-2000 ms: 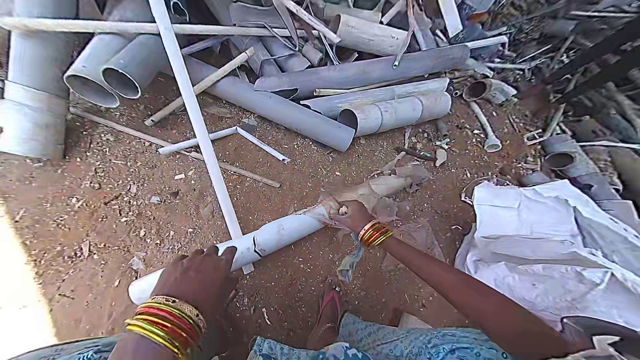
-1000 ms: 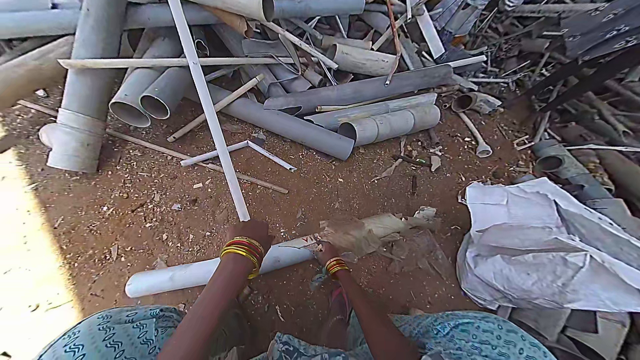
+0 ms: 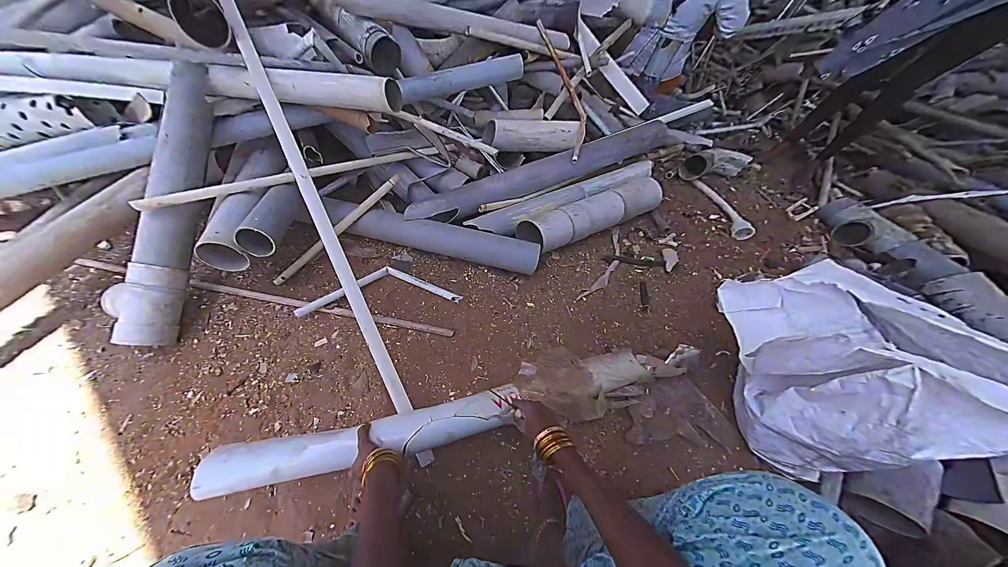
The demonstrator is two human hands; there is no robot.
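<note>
A white plastic pipe [image 3: 283, 465] with a crack across its middle lies slanting on the brown ground in front of me. My left hand [image 3: 368, 453] grips the pipe left of the crack. Right of the crack, my right hand [image 3: 531, 417] has its fingers on the torn film near red marks; whether it grips the pipe or only the film I cannot tell. Thin, dirty plastic film [image 3: 571, 382] is wrapped about the pipe's right end and trails onto the soil. A long narrow white strip [image 3: 331, 228] passes beneath the pipe between my hands and leans up toward the heap.
Ahead rises a heap of grey plastic pipes [image 3: 441, 236]. A grey pipe with a socket end [image 3: 161, 268] stands out at left. At right lies a crumpled white sack [image 3: 819, 378], with more pipe pieces [image 3: 890, 488] below it. Another person [image 3: 677, 31] is partly visible behind the heap.
My left hand has moved down from the long white strip onto the pipe. The film at the pipe's right part is more torn and spread than two seconds ago.
</note>
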